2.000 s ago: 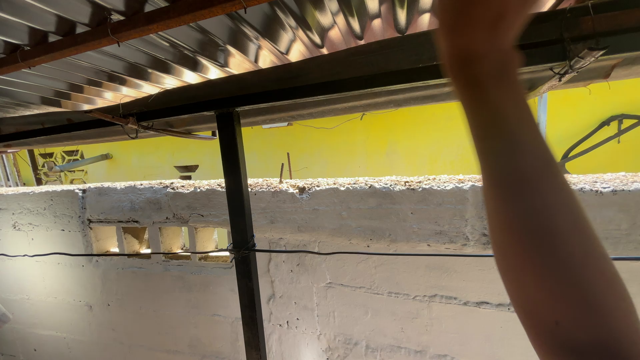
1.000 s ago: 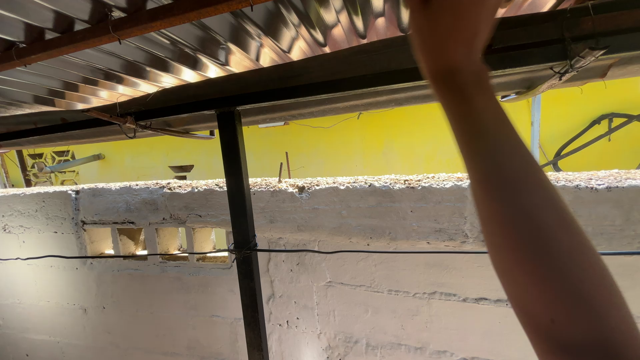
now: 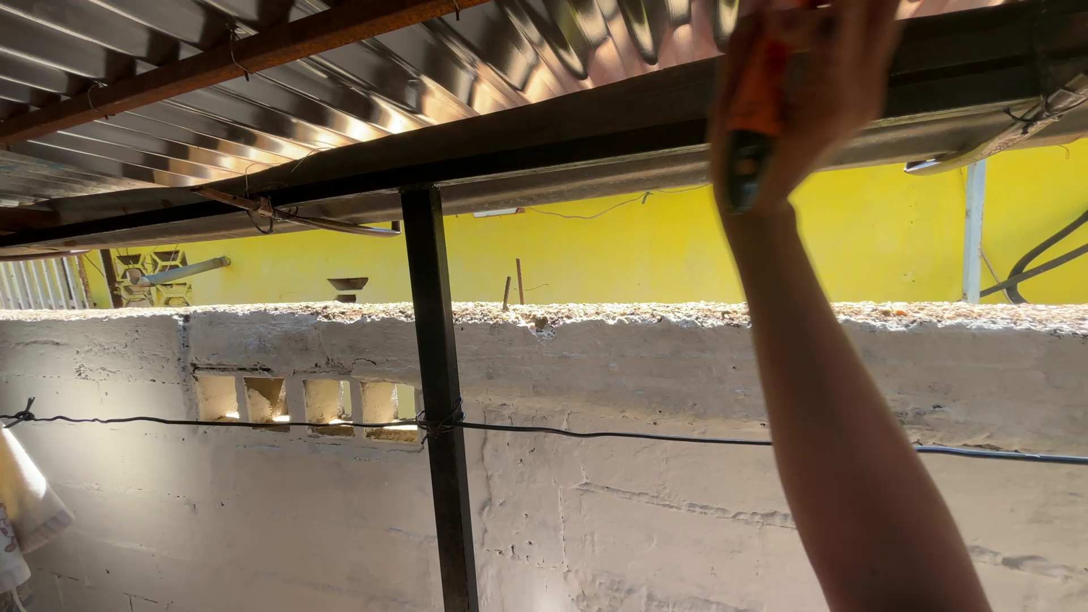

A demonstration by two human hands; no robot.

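My right hand (image 3: pixel 816 93) is raised near the top of the view, on the right, with its forearm coming up from the lower right corner. It grips an object with an orange and dark handle (image 3: pixel 756 110), perhaps a hand tool; its upper end is blurred and cut off by the frame's top edge. Hand and object overlap the dark metal beam (image 3: pixel 578 127) under the corrugated metal roofing (image 3: pixel 340 102). Whether they touch the beam or the roofing cannot be told. My left hand is out of view.
A dark metal post (image 3: pixel 444 357) stands left of centre before a rough masonry wall (image 3: pixel 612 527) with square vent openings. A black cable (image 3: pixel 595 435) crosses the post. Cloth (image 3: pixel 30 493) hangs at the left edge. A rusty bar (image 3: pixel 280 55) runs beneath the roofing.
My right hand has come down lower into view, and the orange and dark object in it now shows. Earlier the hand was largely cut off by the top edge.
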